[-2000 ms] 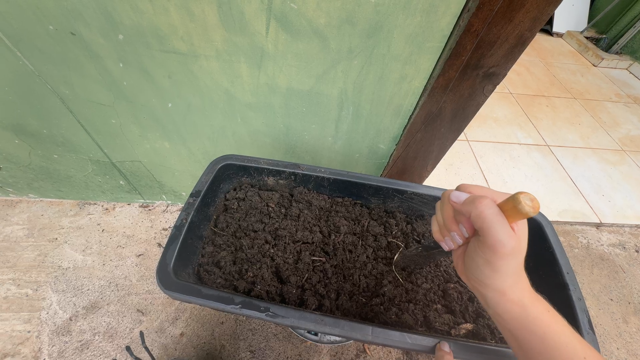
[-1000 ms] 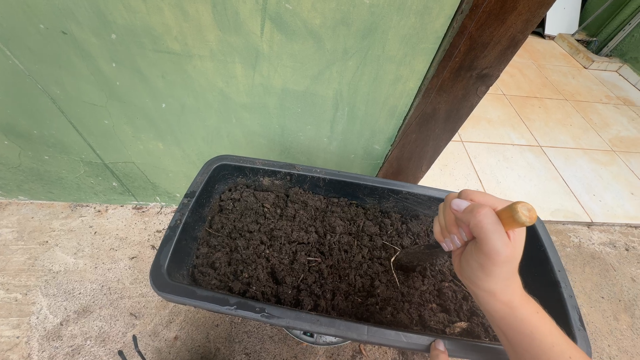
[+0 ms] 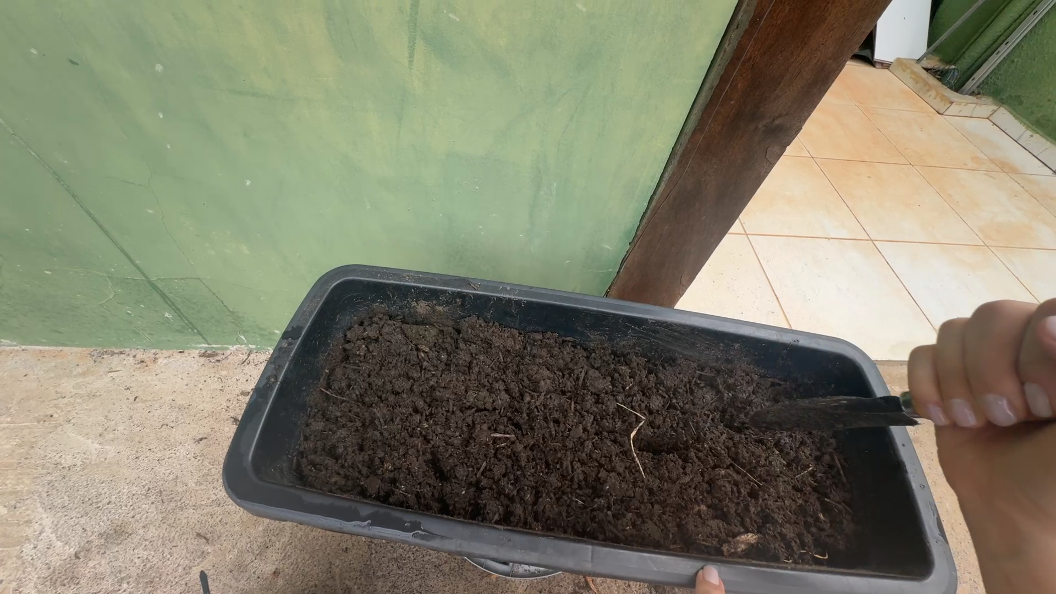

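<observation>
Dark, crumbly soil partly fills a long grey plastic planter trough. At the right edge of the view, my right hand is closed around the handle of a hand trowel. The trowel's dark blade reaches left over the trough's right end, its tip at the soil. Of my left hand, just a fingertip shows, resting on the near rim; the rest is out of view. A pale dry stalk lies on the soil, left of the blade.
A green wall rises behind the trough, beside a brown wooden post. Light floor tiles extend beyond the post. Rough concrete surrounds the trough's left and near sides. A rounded metal piece protrudes beneath the near rim.
My right hand has moved right with the trowel, from above the soil to beyond the trough's right end. The blade now lies flatter. My left fingertip remains on the near rim.
</observation>
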